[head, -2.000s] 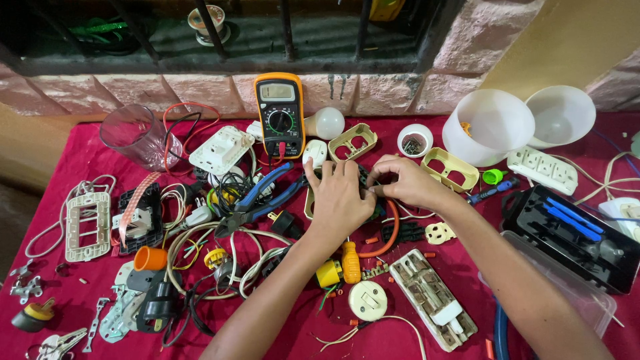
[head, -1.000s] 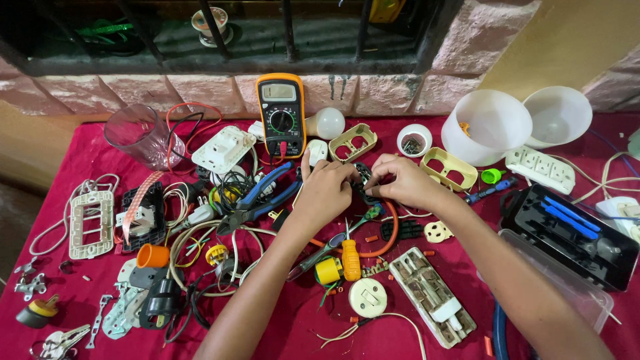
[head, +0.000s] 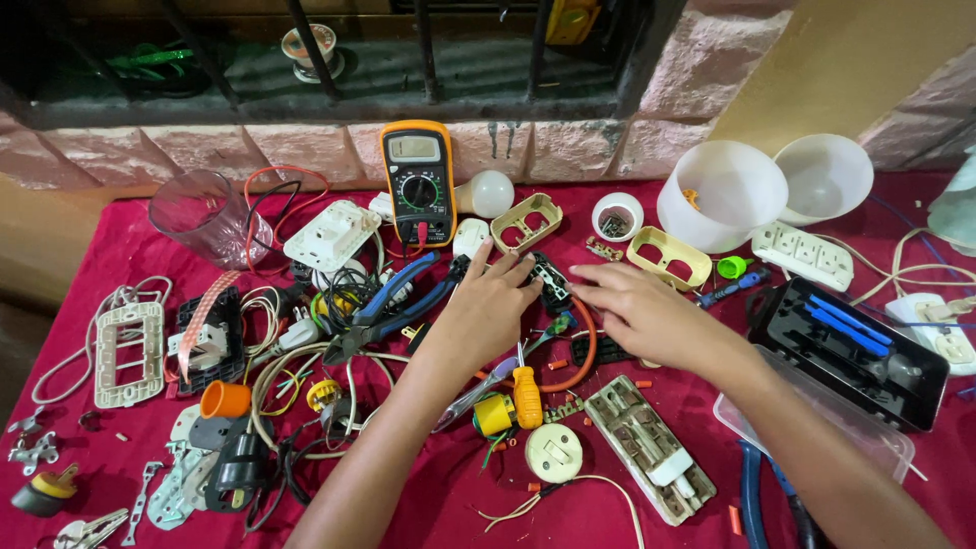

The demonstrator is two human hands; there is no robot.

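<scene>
My left hand (head: 492, 299) rests with spread fingers at the left side of a black electrical housing (head: 550, 280), its fingertips touching the edge. Metal contacts show inside the housing, and an orange cable (head: 593, 343) curves down from it. To the right, my right hand (head: 648, 309) is spread flat with nothing in its fingers, its fingertips close to the housing. Below the hands lie a yellow-handled screwdriver (head: 528, 396), a round cream switch (head: 553, 453) and a yellow plug (head: 494, 414). Beneath my right hand, a black part (head: 598, 351) is partly hidden.
Behind stand a digital multimeter (head: 418, 187), a light bulb (head: 488, 194), a glass (head: 206, 221) and white tubs (head: 720, 197). Blue-handled pliers (head: 389, 305) and tangled wires lie left. A black case (head: 854, 351) and a long switch housing (head: 648, 450) lie right.
Both hands were close together over the black housing. They have moved apart, the right hand to the right, and the housing's inside is now exposed between them.
</scene>
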